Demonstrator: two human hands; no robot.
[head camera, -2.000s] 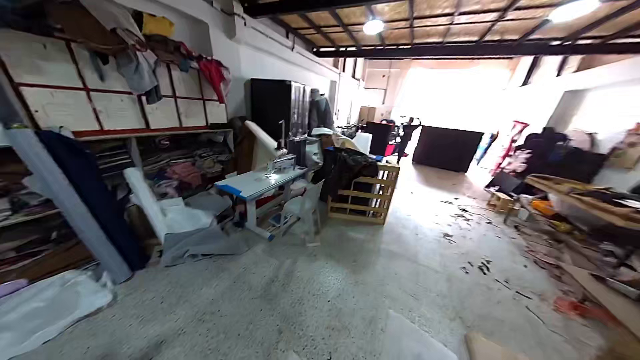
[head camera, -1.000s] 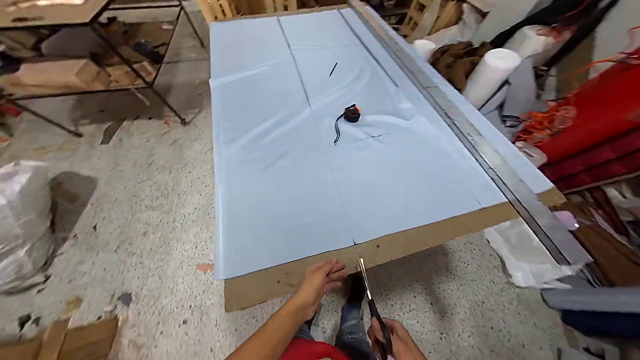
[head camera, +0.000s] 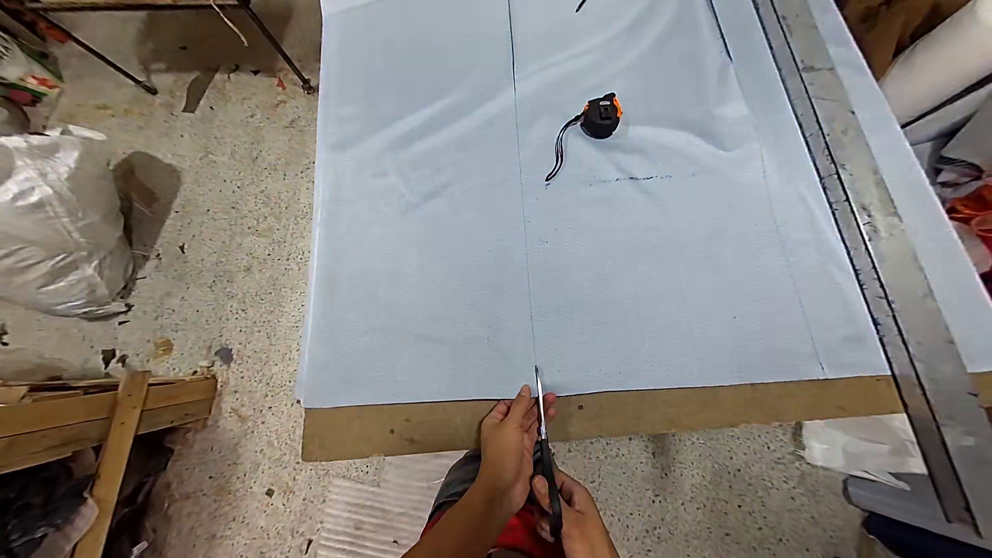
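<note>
Pale blue fabric (head camera: 418, 271) lies spread over a brown board (head camera: 666, 409), with a thin line drawn down it. My right hand (head camera: 577, 508) is closed on the black handles of a pair of scissors (head camera: 542, 415), whose blade tips are over the fabric at the near end of that line. My left hand (head camera: 511, 438) is at the fabric's near edge, just left of the blades; its fingers seem to pinch the edge. A black and orange tape measure (head camera: 602, 116) with a wrist strap rests on the fabric farther up.
Long metal straightedges (head camera: 860, 209) lie along the right side of the fabric and stick out past the board's near edge. A white sack (head camera: 58, 221) and a wooden crate (head camera: 101, 415) stand on the floor at left. White rolls (head camera: 938, 62) are at the upper right.
The view has swung from the room down to the fabric. Since one second ago, my left hand has come to the fabric edge and the scissors' tips have moved onto the fabric.
</note>
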